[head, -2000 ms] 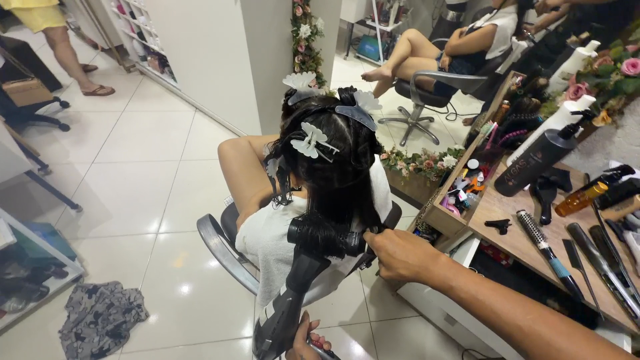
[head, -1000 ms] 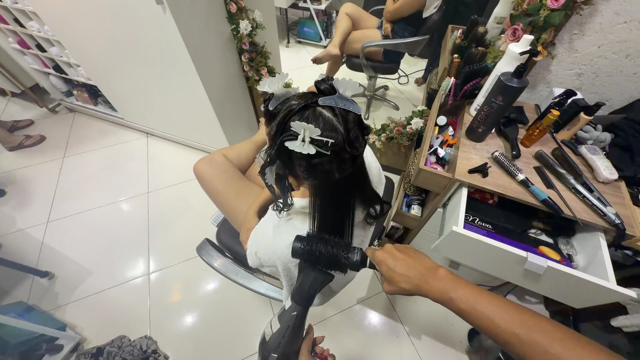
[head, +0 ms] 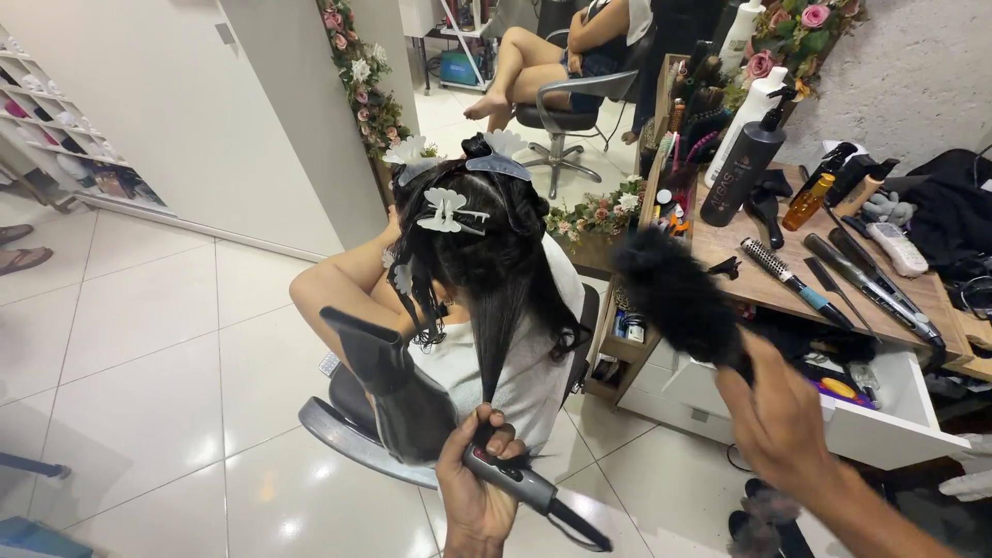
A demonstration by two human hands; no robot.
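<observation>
My left hand [head: 482, 473] holds the handle of a black hair dryer [head: 399, 395], its nozzle up and to the left. The same fingers pinch the end of a straight section of dark hair [head: 500, 333] hanging down a seated person's back. My right hand [head: 783, 418] grips a black round brush [head: 682, 298], blurred, held off to the right of the hair and touching none of it. Butterfly-shaped hair clips [head: 443, 211] hold the upper hair in sections. A white towel [head: 535, 372] covers the person's shoulders and back.
Right of the chair [head: 364, 457], a wooden counter [head: 783, 287] bears a dark pump bottle [head: 742, 172], a round brush with a teal handle [head: 798, 283] and flat irons [head: 872, 291]. Below it, a white drawer [head: 891, 422] stands pulled out. A mirror edged with flowers [head: 360, 77] is ahead.
The round brush has come out of the hair and moved right and up with my right hand. My left hand has come up with the dryer and now pinches the hair's end.
</observation>
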